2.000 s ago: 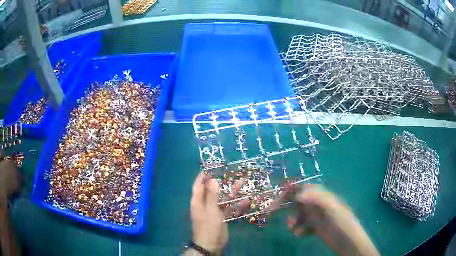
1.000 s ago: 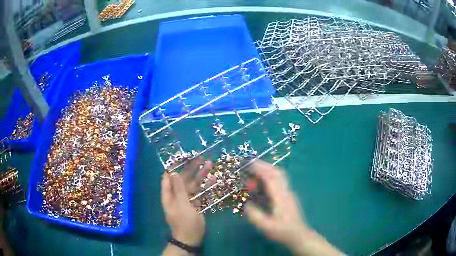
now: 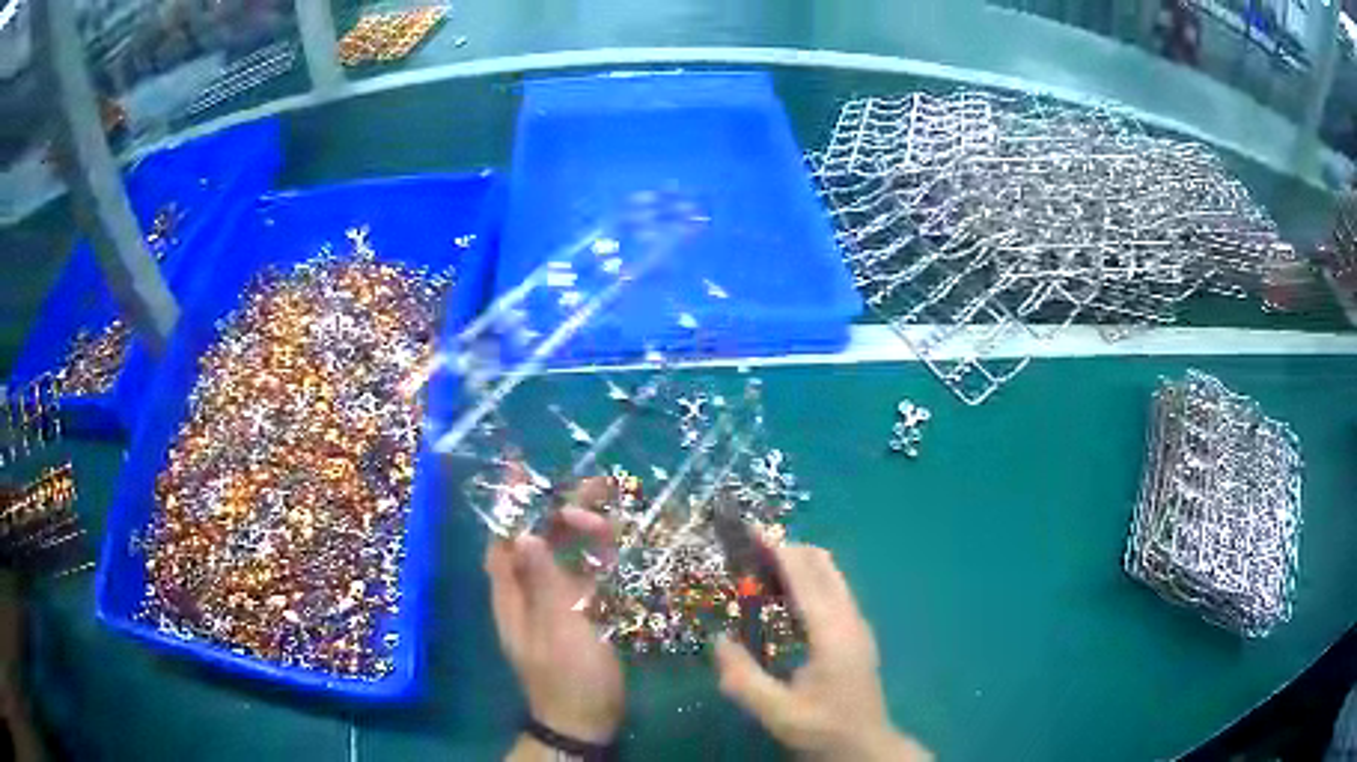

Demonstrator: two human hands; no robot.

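My left hand [image 3: 558, 618] holds the lower left corner of a silvery sprue frame [image 3: 521, 320], which is tilted and blurred. My right hand [image 3: 816, 655] is closed around dark nippers [image 3: 752, 563] with an orange-red spot, jaws pointing up toward the frame's lower edge. A heap of small silver, gold and copper-looking parts [image 3: 670, 596] lies on the green bench between and beneath the hands. A small silver part cluster [image 3: 911, 427] lies alone to the right. Whether the jaws touch the frame is not clear.
A blue bin full of mixed parts [image 3: 283, 462] stands at left, a second blue bin [image 3: 60, 313] beyond it. A bare blue tray [image 3: 662, 194] is at back centre. Silvery lattices [image 3: 1057, 209] lie at back right, a frame stack [image 3: 1217, 506] at right. A metal post [image 3: 112, 194] stands at left.
The frame has turned steeper, its far end swinging up and left. The nippers are now upright at its lower edge. A silver cluster now lies alone on the bench at right.
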